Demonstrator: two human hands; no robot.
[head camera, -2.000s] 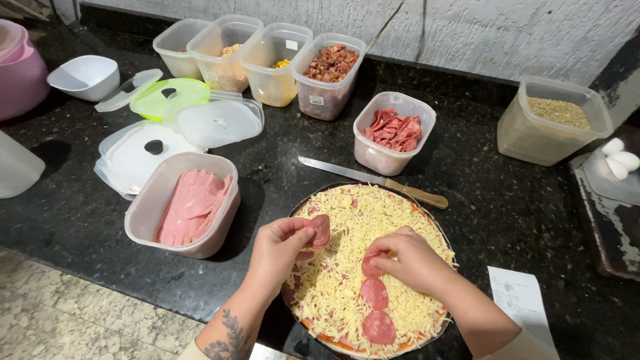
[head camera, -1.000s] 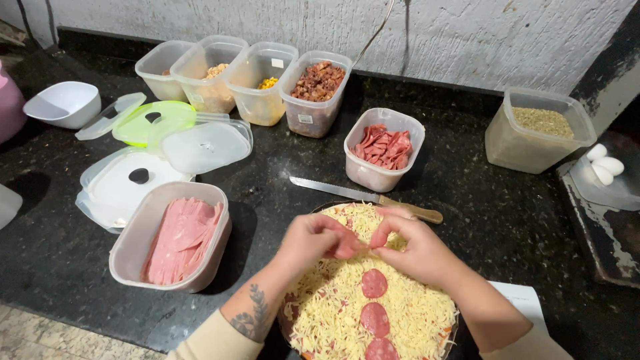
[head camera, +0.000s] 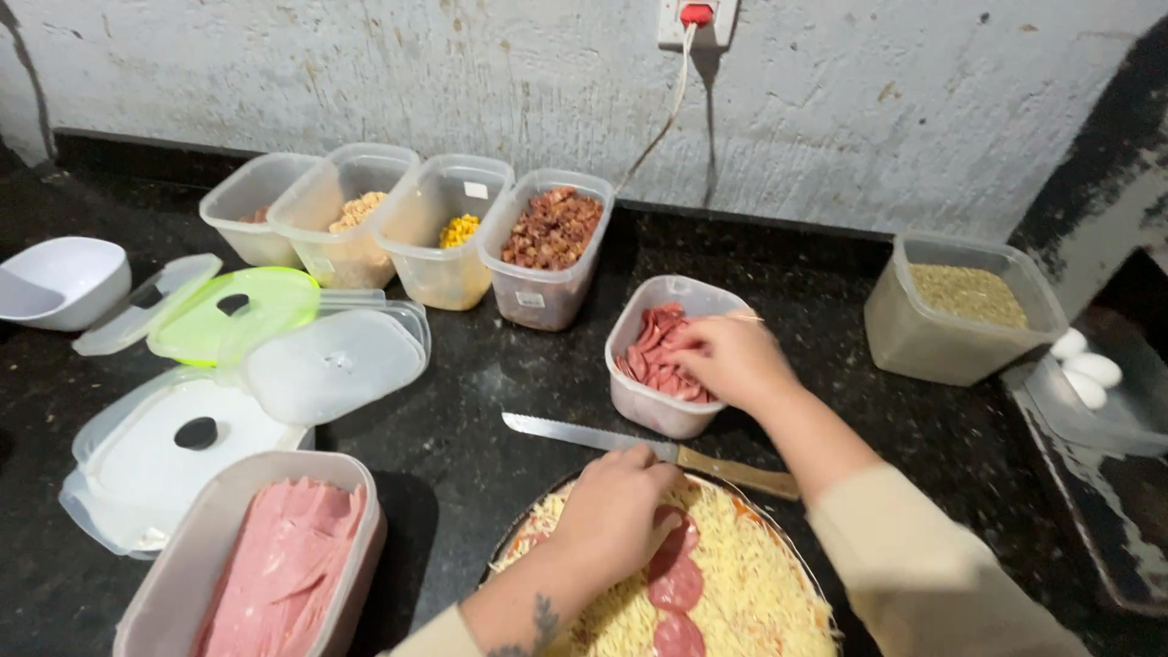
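My right hand reaches into a plastic tub of sliced sausage, its fingertips among the slices; whether it grips one is unclear. Over the upper part of a pizza covered in shredded cheese, my left hand rests with fingers bent down at a sausage slice; its fingertips are partly hidden. Round sausage slices form a line down the pizza. A serrated knife with a wooden handle lies just behind the pizza. Sliced ham fills a tub at the lower left.
Tubs with chopped browned meat, corn and other fillings stand along the wall. Lids and a white bowl lie at left. A tub of dried herbs and eggs are at right. A plug sits in a wall socket.
My right hand has moved from above the pizza into the sausage tub. My left hand has come down onto the top of the slice line. The view has tilted up toward the wall.
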